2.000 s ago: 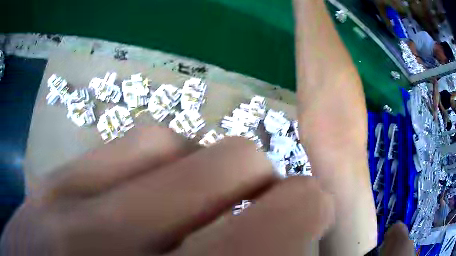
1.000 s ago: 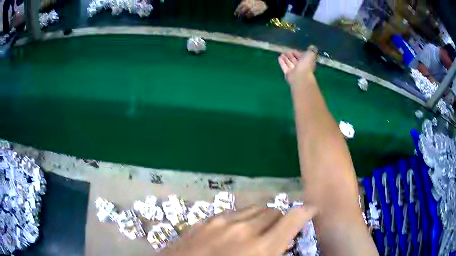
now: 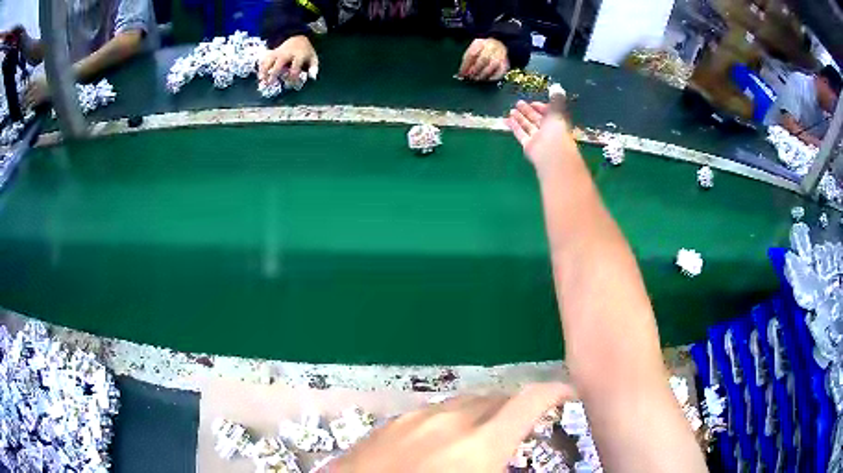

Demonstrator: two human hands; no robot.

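Note:
My right hand [image 3: 543, 125] reaches across the green belt to its far edge, palm turned up and fingers apart. A pale cover shows at its thumb tip, and I see no part in the palm. My left hand [image 3: 453, 432] is blurred at the bottom edge, over the tan board [image 3: 214, 399]; its fingertips and anything in them cannot be made out. White housings, some with brass showing [image 3: 351, 427], lie on the board left of that hand, and more lie on its right, partly hidden by my right forearm.
The green belt [image 3: 277, 212] carries spaced white pieces [image 3: 424, 139]. A white heap [image 3: 55, 402] is at lower left, blue ridged trays [image 3: 763, 388] at lower right. Opposite, a person's hands [image 3: 484, 59] rest near brass bits [image 3: 525, 81] and white pieces [image 3: 217, 61]. Other people sit at both upper corners.
The view has lifted from the board to the belt and the person opposite. My right hand, out of frame at first, now shows over the far belt edge. White belt pieces appear further right.

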